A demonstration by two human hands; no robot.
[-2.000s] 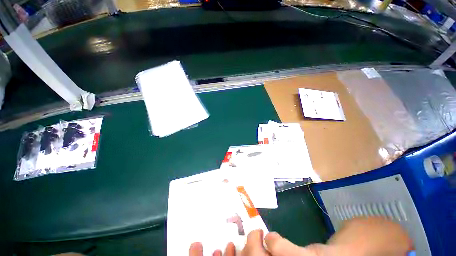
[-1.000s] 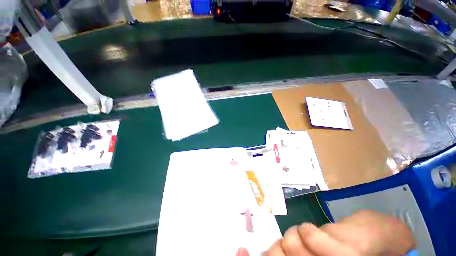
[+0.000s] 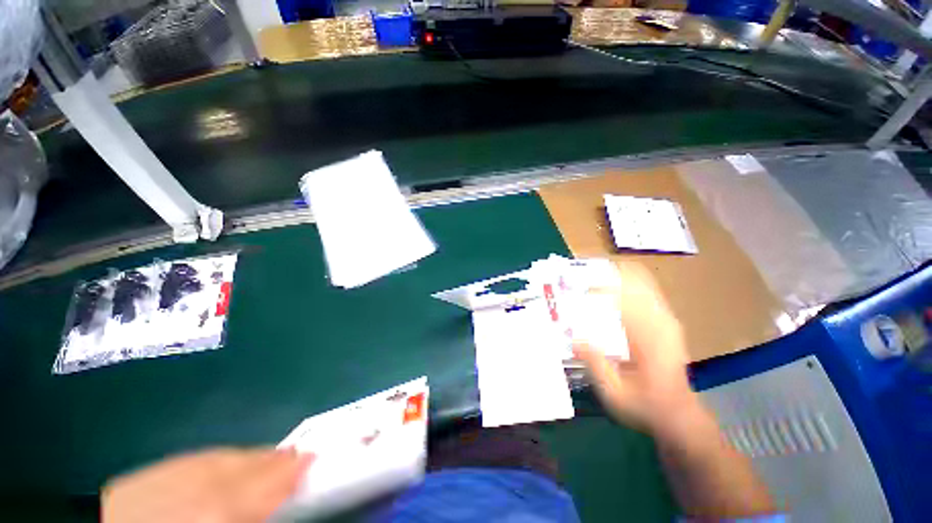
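My left hand [image 3: 220, 482], bare and blurred, holds a white card stack [image 3: 358, 444] with a red-orange block near its corner, at the front edge of the bench. My right hand [image 3: 649, 358], also blurred, is over the loose cards [image 3: 583, 296] right of centre, fingers curved at their right side; whether it grips one I cannot tell. An open die-cut card [image 3: 523, 368] with a dark cut-out lies against those cards. A whitish stack of poly bags [image 3: 368, 220] lies at centre. Glossy bagged cards [image 3: 153, 312] overlap at the left.
A small card pile [image 3: 650, 225] lies on the brown cardboard sheet [image 3: 720, 296], partly under clear film [image 3: 782, 225]. A blue machine [image 3: 889, 409] stands at right. A metal rail and a white upright [image 3: 128, 153] border the dark green conveyor [image 3: 491, 112]. A black box [image 3: 496, 31] is beyond.
The large white cards at front centre have left that spot. My left hand now shows at lower left with a card stack. My right hand has moved up onto the loose cards.
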